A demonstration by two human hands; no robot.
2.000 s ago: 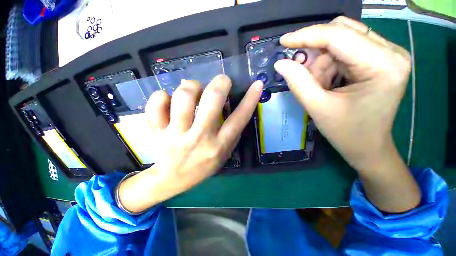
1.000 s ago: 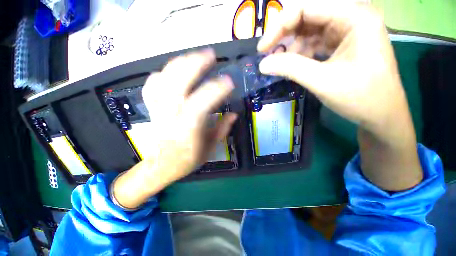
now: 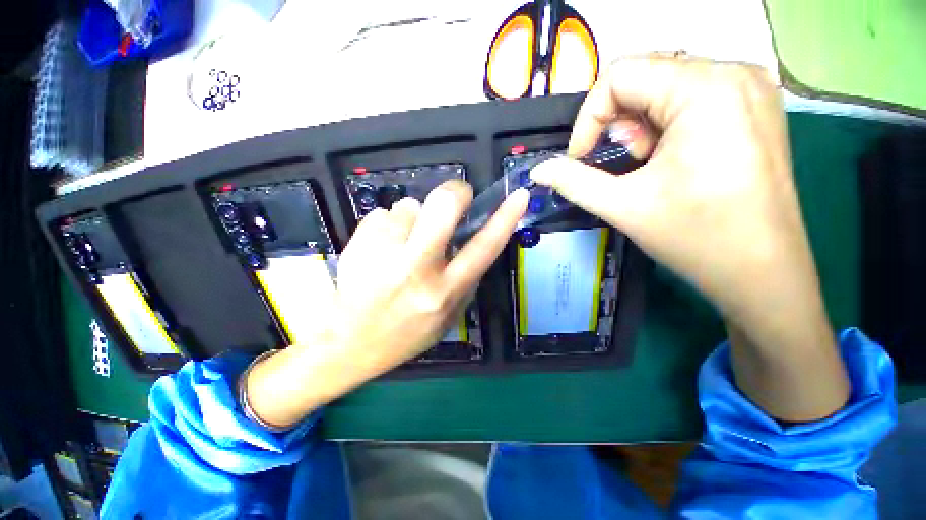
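Note:
A half-assembled phone [image 3: 560,289] lies in the rightmost pocket of the black foam tray [image 3: 183,259]. Its white battery with yellow sides shows below my hands. A clear film sheet [image 3: 485,211] with dark circles lies slanted over its upper end. My right hand [image 3: 685,173] pinches the film's right part between thumb and forefinger. My left hand [image 3: 401,284] has its index fingertip on the film beside the dark lenses; the other fingers are bent over the neighbouring phone and partly hide it. My fingers cover part of the camera area.
Other phones sit in the tray's left pockets; one pocket is empty. Orange-and-black scissors [image 3: 543,51] and loose rings [image 3: 220,89] lie on white paper [image 3: 305,71] behind. A blue bin [image 3: 122,30] is at top left. A dotted liner strip [image 3: 100,348] lies on the green mat.
The film, earlier stretched flat across several phones, now slants at the right phone. My left hand lifted, then came back onto the film. The scissors have come into view.

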